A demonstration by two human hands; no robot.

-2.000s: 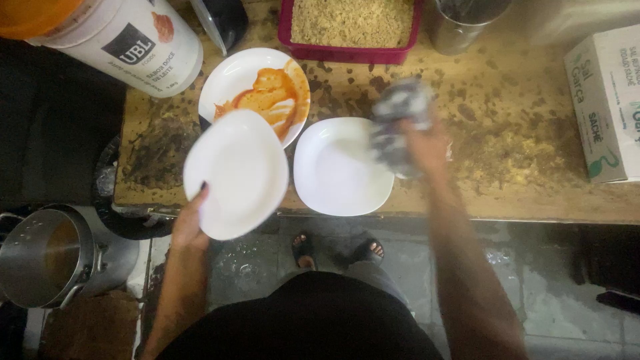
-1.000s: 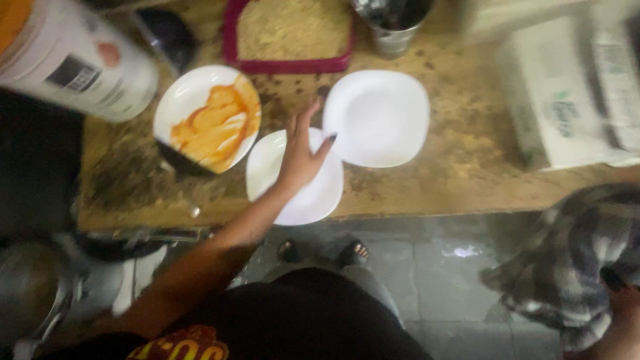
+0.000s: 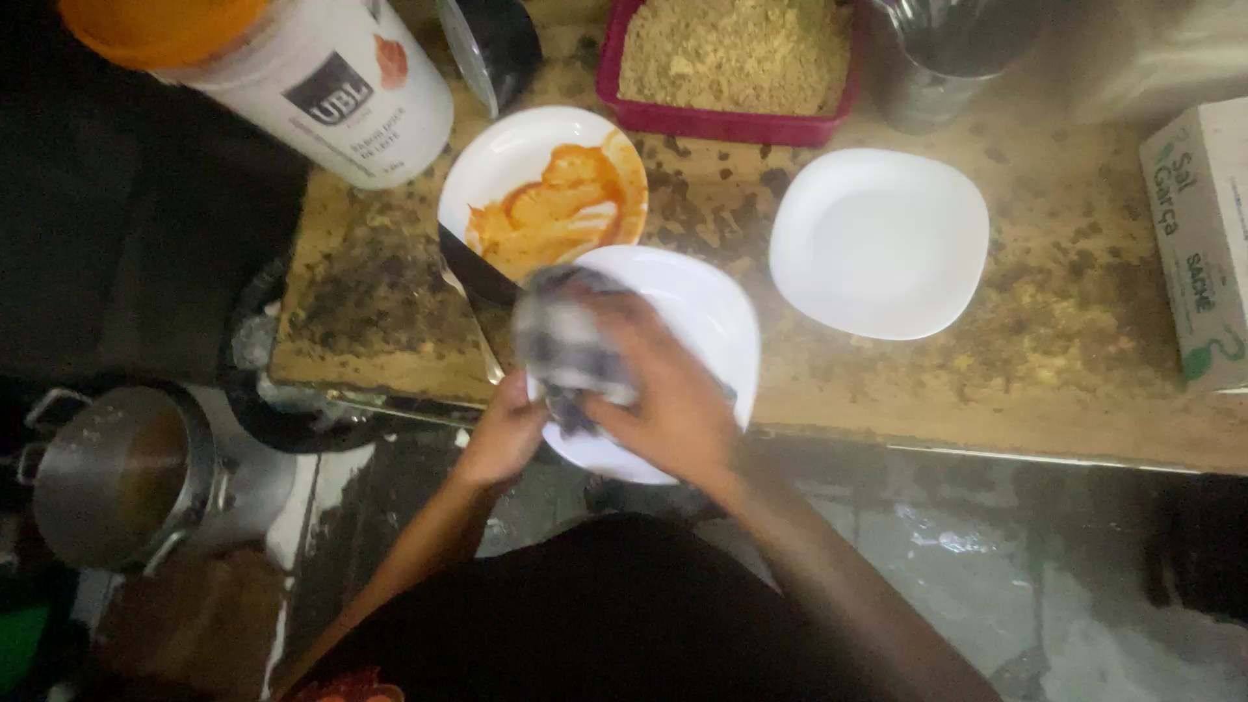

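My left hand (image 3: pixel 507 434) grips the left edge of a white plate (image 3: pixel 697 312) at the front edge of the wooden table. In my right hand (image 3: pixel 663 390) is a crumpled grey and white cloth (image 3: pixel 565 341), pressed on that plate and blurred. A second white plate (image 3: pixel 877 244) lies by itself to the right. Behind and left of the held plate sits a round white plate smeared with orange sauce (image 3: pixel 556 195). A dark knife blade (image 3: pixel 478 268) lies against its lower rim, and a metal utensil (image 3: pixel 478 327) rests beside it, its far end hidden.
A white tub with an orange lid (image 3: pixel 370 107), a black bowl (image 3: pixel 492 49), a red container of yellowish crumbs (image 3: pixel 726 122) and a metal cup (image 3: pixel 926 88) stand along the back. A cardboard box (image 3: pixel 1204 244) is at the right. A metal pot (image 3: pixel 127 478) stands below left.
The cloth, away at the right a second ago, is now on the near plate in my right hand. My left hand, then over the plates with fingers spread, now holds that near plate's edge.
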